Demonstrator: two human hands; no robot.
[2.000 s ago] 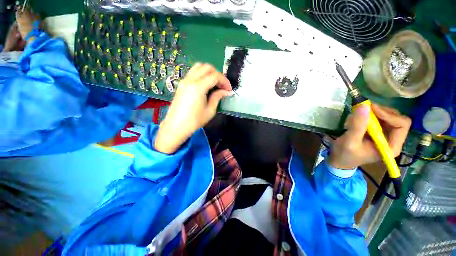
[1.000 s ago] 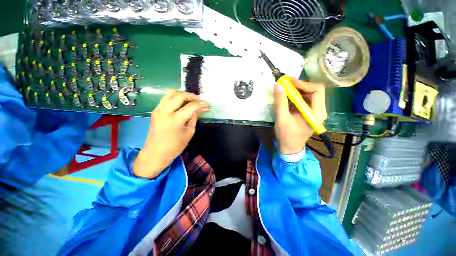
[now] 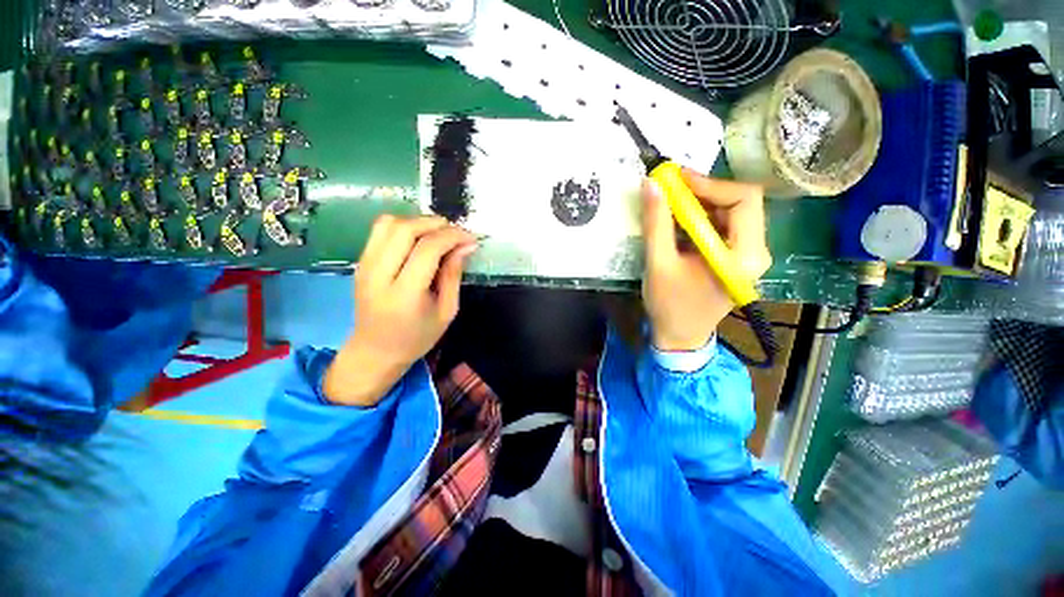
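Note:
My right hand (image 3: 704, 259) holds the yellow soldering iron (image 3: 700, 227), its dark tip pointing up-left over the white perforated strip. My left hand (image 3: 403, 292) is at the front left edge of the pale plate (image 3: 525, 247), thumb and fingertips pinched together below the strip of short black wires (image 3: 450, 169). A tiny dark piece seems to show at the fingertips, too small to be sure. The round dark part with silvery spots (image 3: 575, 201) lies on the plate between the hands, touched by neither.
Rows of small yellow-dotted assemblies (image 3: 181, 152) stand left on the green bench, a clear blister tray (image 3: 268, 21) behind. The perforated strip (image 3: 560, 72), fan guard (image 3: 700, 35), beige pot (image 3: 869, 123) and blue station (image 3: 922, 175) stand behind and right. Stacked trays (image 3: 904, 496) are lower right. Blue sleeves show at both sides.
The head view has swung right, so the bench appears further left than at first. My left fingertips stay pinched near the black wires. My right hand still holds the iron.

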